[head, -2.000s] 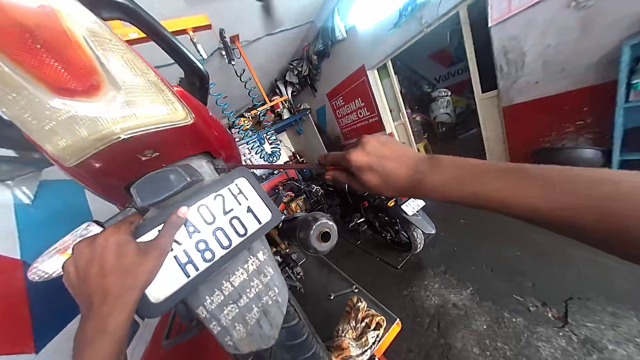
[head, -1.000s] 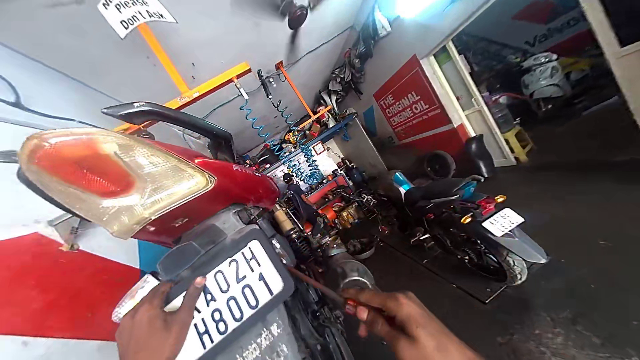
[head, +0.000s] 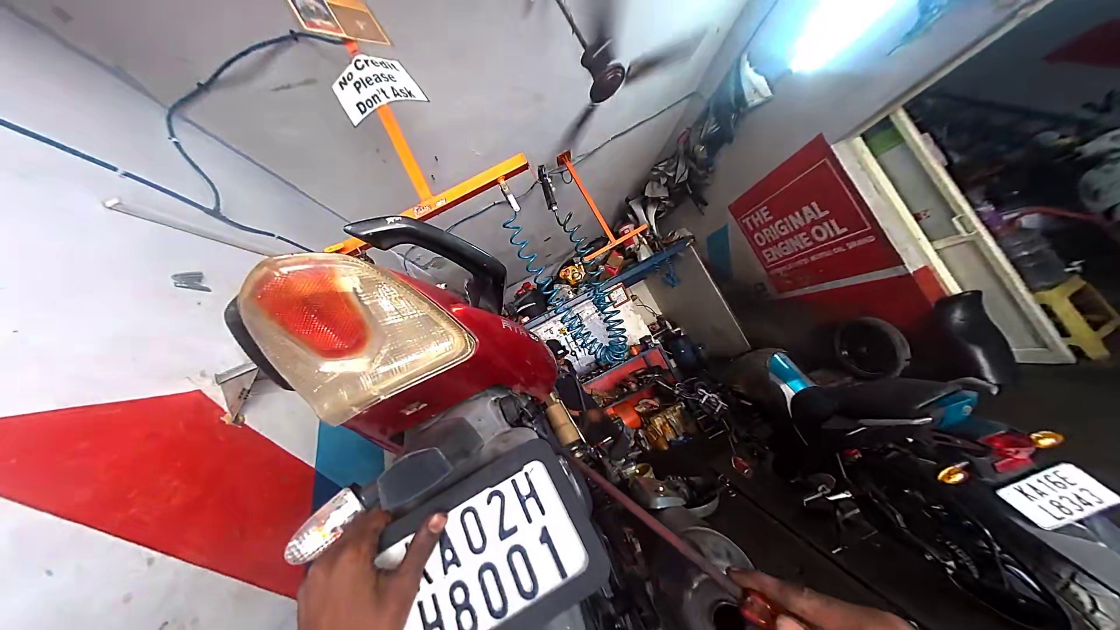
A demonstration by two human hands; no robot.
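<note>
The tail end of a red motorcycle fills the middle left, with its tail lamp (head: 350,337) and black grab rail (head: 429,241). My left hand (head: 372,560) grips the left edge of its rear number plate (head: 503,547), with a fingertip on the plate's face, right beside the clear-lensed turn signal (head: 324,525). At the bottom edge, my right hand (head: 787,599) holds the reddish handle of a long-shafted tool, seemingly a screwdriver (head: 661,525). Its shaft runs up and left past the exhaust silencer (head: 704,595); the tip is hidden beside the motorcycle.
A second motorcycle (head: 945,437) stands at the right, near a loose tyre (head: 872,347). Coiled blue air hoses (head: 604,328) hang over a cluttered red workbench (head: 630,367), where a person (head: 569,381) is partly visible. A yellow stool (head: 1076,315) stands by the doorway.
My right hand has moved down from beyond the plate's upper right to beside the silencer, still holding the tool. My left hand stays at the plate's left edge. The view has shifted considerably.
</note>
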